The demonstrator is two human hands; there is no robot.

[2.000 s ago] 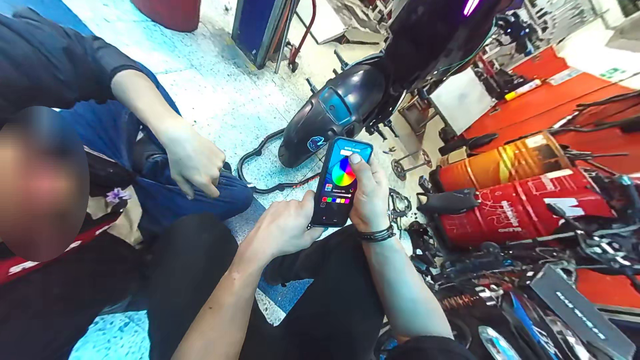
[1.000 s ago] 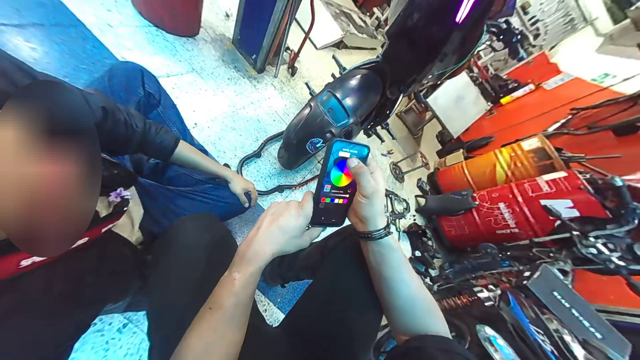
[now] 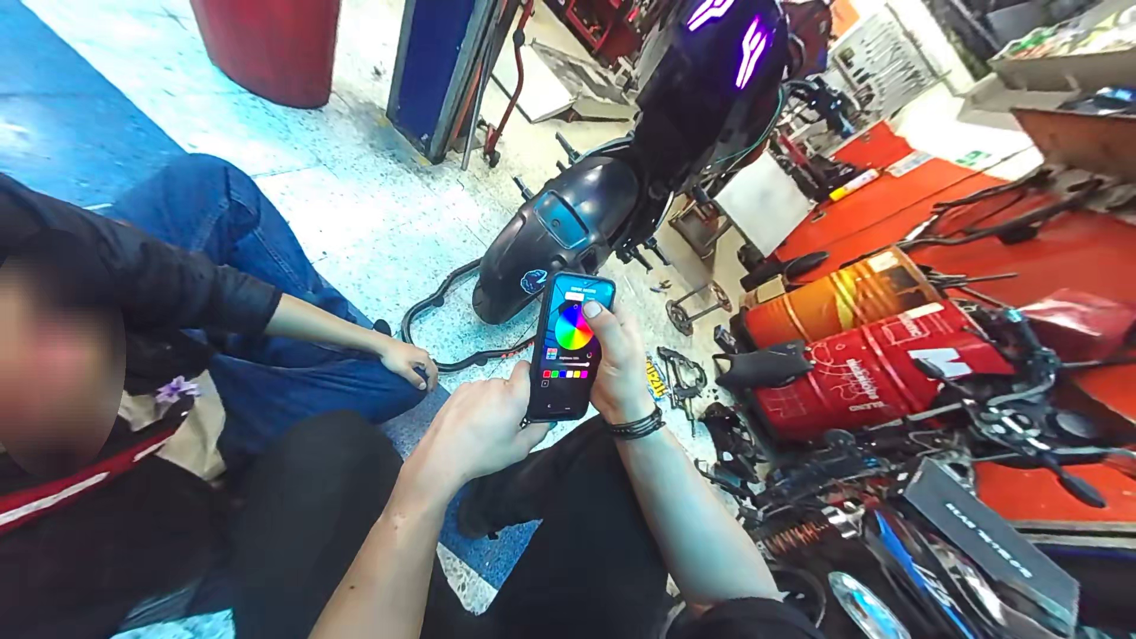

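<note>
A black smartphone showing a colour wheel and a row of colour swatches is held upright between both hands. My left hand grips its lower left edge. My right hand holds its right side, with the thumb over the upper part of the colour wheel and a dark bracelet at the wrist. Just beyond the phone is a motorcycle's black fender with a round blue emblem. Purple light strips glow on the dark bodywork farther up.
A seated person in jeans is close on the left. A black hose-like loop lies on the floor. Red and orange drums, motorcycle parts and a black box crowd the right. A blue panel stands behind.
The other person's hand, in front of the knee two seconds ago, has moved down and to the right, to the knee's edge. My hands stay on the phone.
</note>
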